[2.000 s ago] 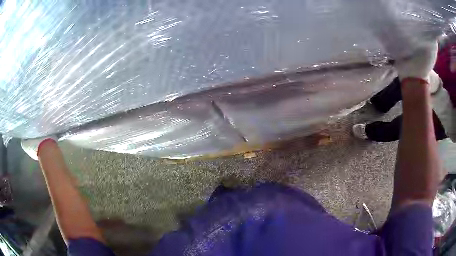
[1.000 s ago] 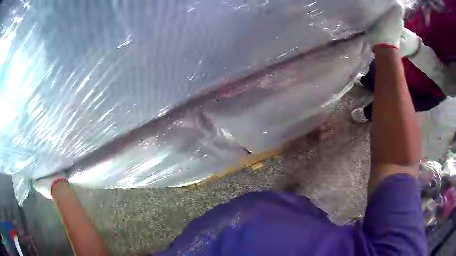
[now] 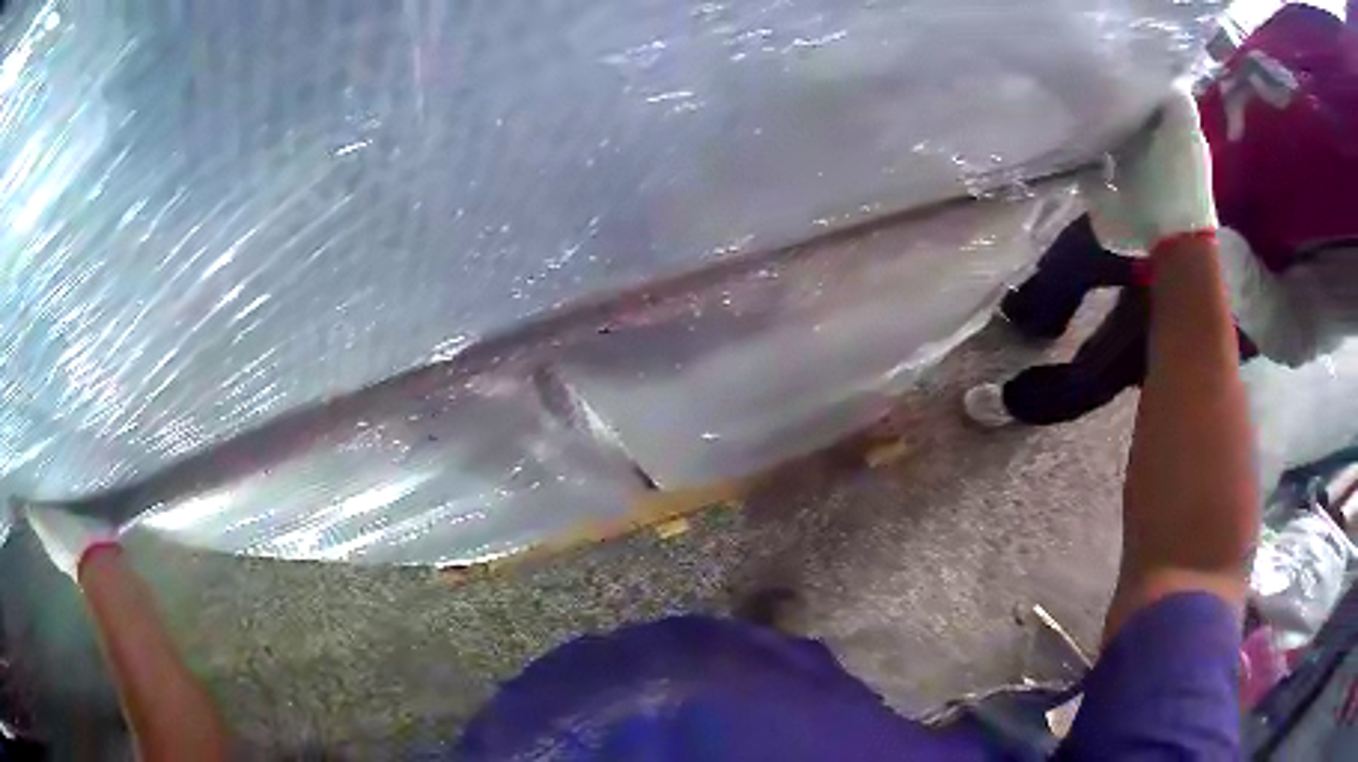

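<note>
The wrapped load (image 3: pixel 492 179), a big silvery-grey block under glossy wrinkled film with bright streaks, fills the upper view. Its lower side (image 3: pixel 715 395) is dull grey under film, with a short crease. My left hand (image 3: pixel 63 539), in a white glove with red cuff band, is at the load's left corner. My right hand (image 3: pixel 1169 179), gloved alike, is at the right corner. Both arms are spread wide. The fingers are against the film and partly hidden, so I cannot tell whether they grip it. No film roll can be made out.
An orange-brown pallet edge (image 3: pixel 596 539) shows low under the load, on rough grey floor (image 3: pixel 834 573). A person in a dark red top (image 3: pixel 1296 149) and dark shoes stands at the right, close to my right hand. Crumpled clear plastic (image 3: pixel 1299 573) lies at the lower right.
Since one second ago, my right hand appears lower and my left hand further left in the view. The load's edge looks less steep. The co-worker shows more fully.
</note>
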